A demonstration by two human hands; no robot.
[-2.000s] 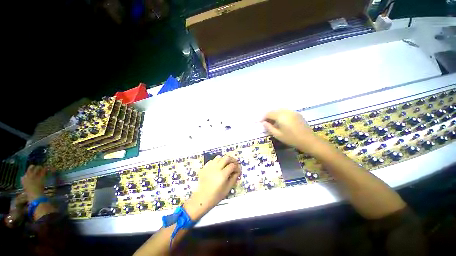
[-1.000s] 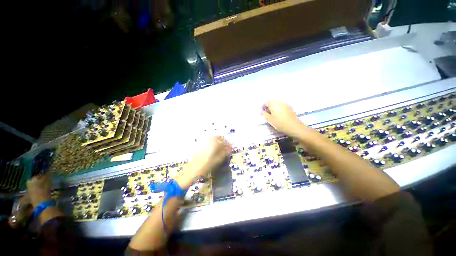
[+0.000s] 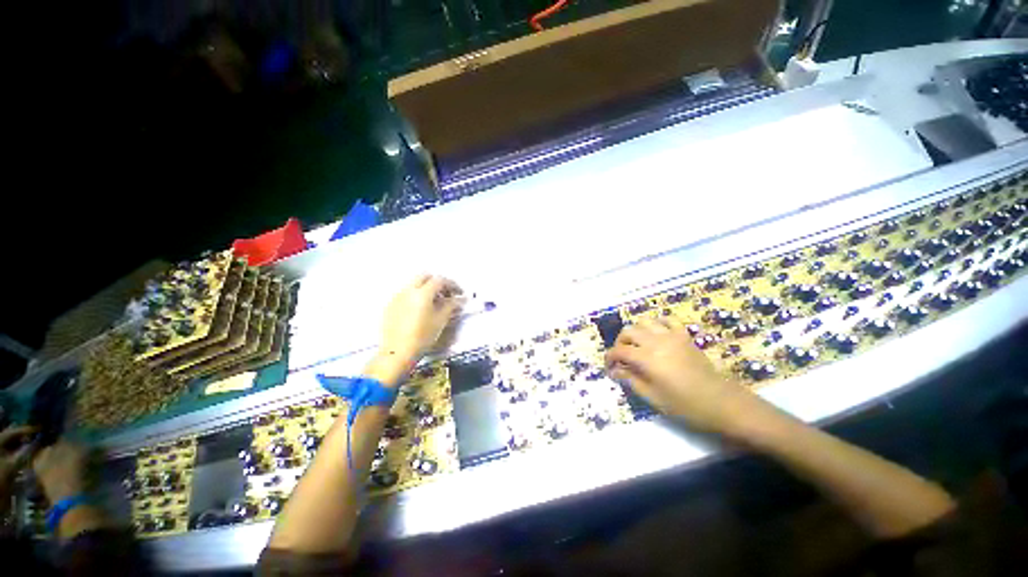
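Tan circuit board panels with many dark and silvery parts lie in a row in the pale conveyor rail. My left hand is over the white surface behind the rail, fingertips down beside a few small dark loose components. Whether it pinches one is too small to tell. A blue wrist strap is on my left wrist. My right hand is over the boards beside a dark gap, fingers bent down at a panel's edge. Its fingertips are blurred, and I cannot see whether they hold anything.
At left, stacked board panels and a brown grainy heap lie on a green mat. Red and blue shapes stand behind. A long cardboard box is beyond the bench. Another person's hand is at far left.
My left hand has moved from the boards back to the loose components. My right hand has moved from the white surface forward to the boards. The camera view has shifted slightly.
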